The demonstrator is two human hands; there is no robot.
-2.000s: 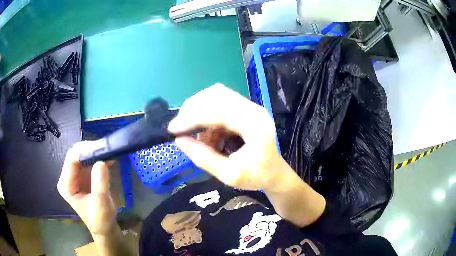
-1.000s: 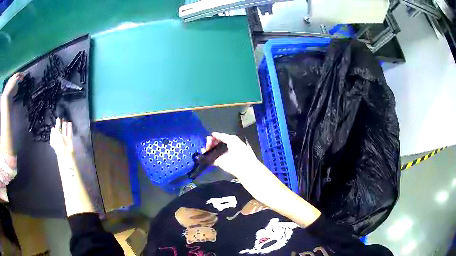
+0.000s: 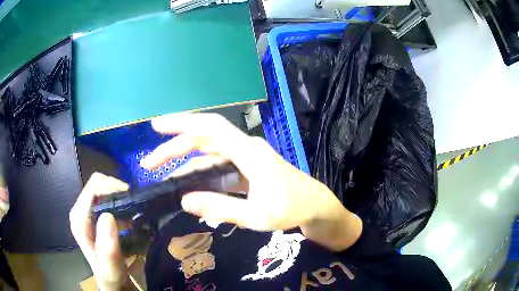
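A long black plastic part (image 3: 162,192) is held level above my lap, blurred by motion. My left hand (image 3: 102,221) grips its left end between thumb and fingers. My right hand (image 3: 244,176) is around its right end, with the thumb below and fingers above; some fingers are spread. The part's right end is partly hidden by my right hand. I cannot tell whether it is one piece or two joined pieces. A pile of slim black parts (image 3: 35,111) lies on the black tray (image 3: 42,199) at the left.
The green bench top (image 3: 165,68) is ahead. A blue crate (image 3: 291,122) at right holds a crumpled black bag (image 3: 378,142). A blue perforated stool (image 3: 165,169) is under the bench edge. Yellow-black tape (image 3: 464,157) crosses the floor at right. Part of another person's hand (image 3: 3,196) shows at the left edge.
My left hand has come back from the pile on the tray to the black part above my lap. My right hand has turned and holds a part level. The other person's hand has left the pile.
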